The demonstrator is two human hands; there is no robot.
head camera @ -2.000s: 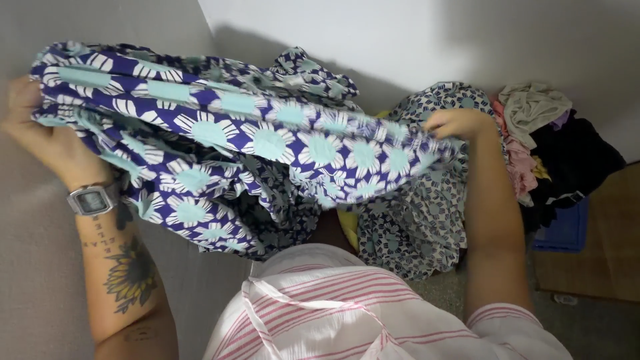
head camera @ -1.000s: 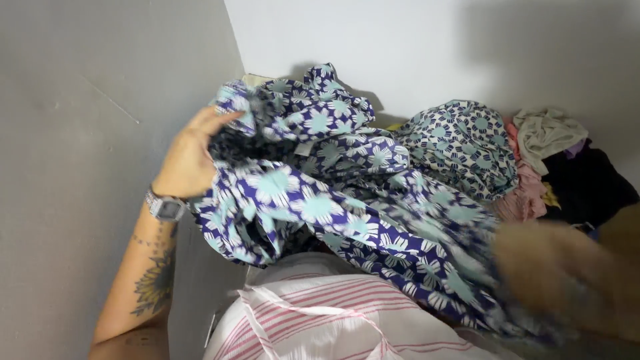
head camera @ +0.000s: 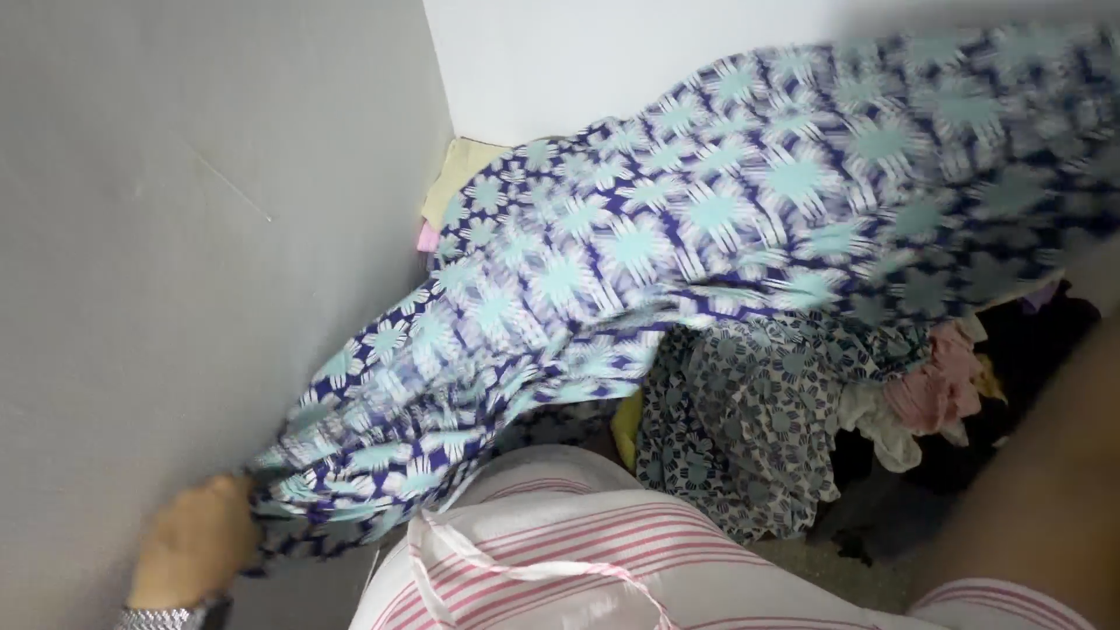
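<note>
A purple floral-print cloth (head camera: 630, 249) with pale turquoise and white flowers stretches blurred from lower left to the upper right edge. At its lower left end, my left hand (head camera: 197, 541) is closed on the gathered fabric, a metal watch band at the wrist. My right forearm rises blurred at the right edge; the hand itself lies outside the picture, so its grip is hidden. Beneath the cloth, near my lap, a second floral cloth (head camera: 752, 420) in white, dark blue and pale blue lies in a crumpled heap.
A gray wall (head camera: 192, 219) stands close on the left and meets a white wall (head camera: 542, 61) behind. Pink cloth (head camera: 941, 381) and black cloth (head camera: 1041, 350) lie piled at the right. A pale yellow piece (head camera: 464, 175) shows in the corner behind the floral cloth.
The purple floral cloth was bunched a second ago and is now spread out long, reaching the upper right. My left hand has moved down and left. My right hand has left the view.
</note>
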